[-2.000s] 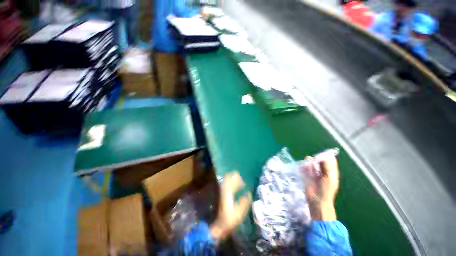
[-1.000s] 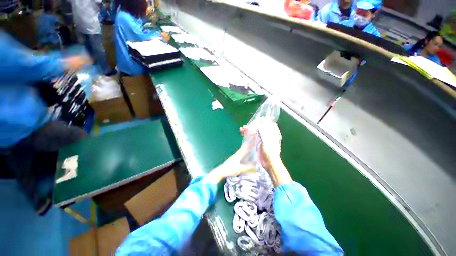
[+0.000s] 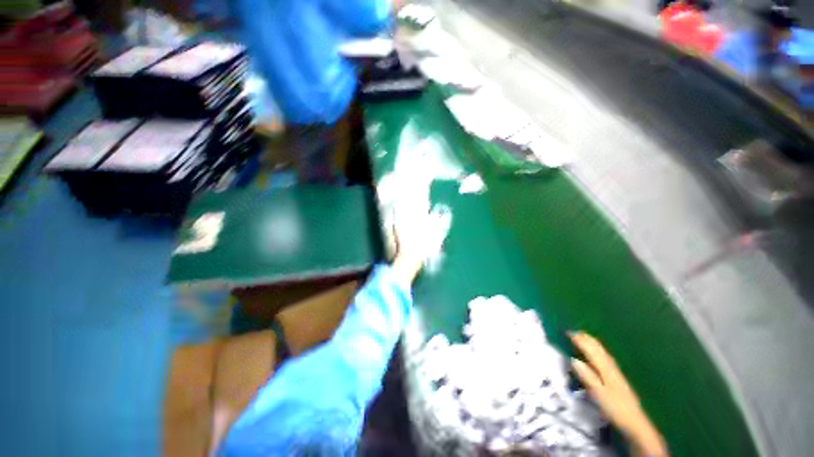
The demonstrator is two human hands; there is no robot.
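Note:
A heap of coiled white cables lies on the green bench in front of me, at the bottom centre; motion blur hides the single loops. My left hand is stretched forward above the bench's left edge. It holds a whitish, see-through plastic bag that spreads out beyond the fingers; the exact grip is blurred. My right hand is empty beside the right side of the heap, fingers apart. The fingertips are close to the cables; whether they touch cannot be told.
White and green flat boxes line the bench's back. A lower green table stands left, with brown cartons below it. Dark stacks with pale tops stand on the blue floor. A person in blue is at the bench's far end.
The bag has moved from between both hands to my left hand, away to the upper left. My right hand has moved down and right. The cables are now a larger heap, outside the bag.

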